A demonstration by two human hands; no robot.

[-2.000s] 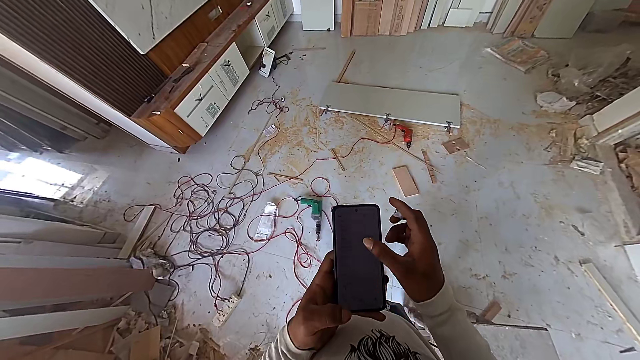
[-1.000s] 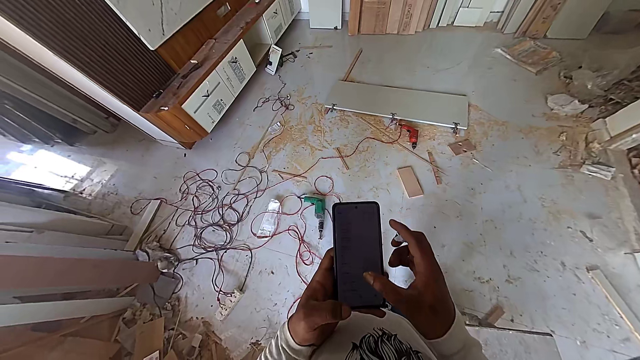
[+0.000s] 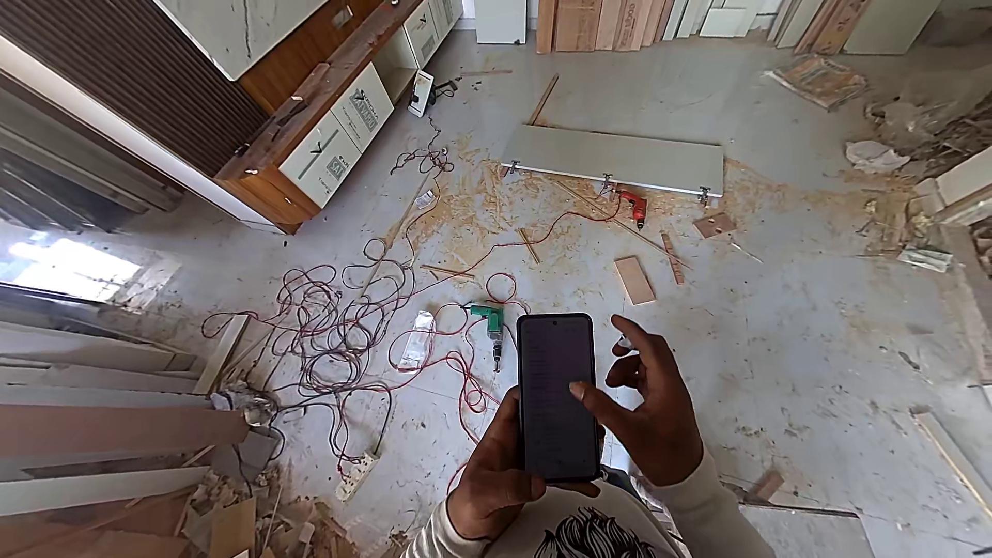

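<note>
A dark smartphone (image 3: pixel 552 434) is held upright by my left hand (image 3: pixel 496 480), which grips its lower left side and bottom edge. My right hand (image 3: pixel 655 411) is over the phone's right side, its thumb tip on or just above the screen and its fingers raised and apart. Left of the phone, on the floor, lies a green power drill (image 3: pixel 493 325). Farther off, a red power drill (image 3: pixel 634 208) rests beside a grey panel (image 3: pixel 620 159) with metal hinges along its near edge.
Tangled cables (image 3: pixel 333 349) spread over the floor at left, near a power strip (image 3: pixel 356 477). A small wooden board (image 3: pixel 635 280) and sawdust lie ahead. A low cabinet (image 3: pixel 337 147) stands at upper left, stacked boards (image 3: pixel 93 426) at lower left. Debris (image 3: pixel 922 116) is heaped at right.
The right thumb has moved up the phone's screen since one second ago. The left hand keeps its grip on the phone.
</note>
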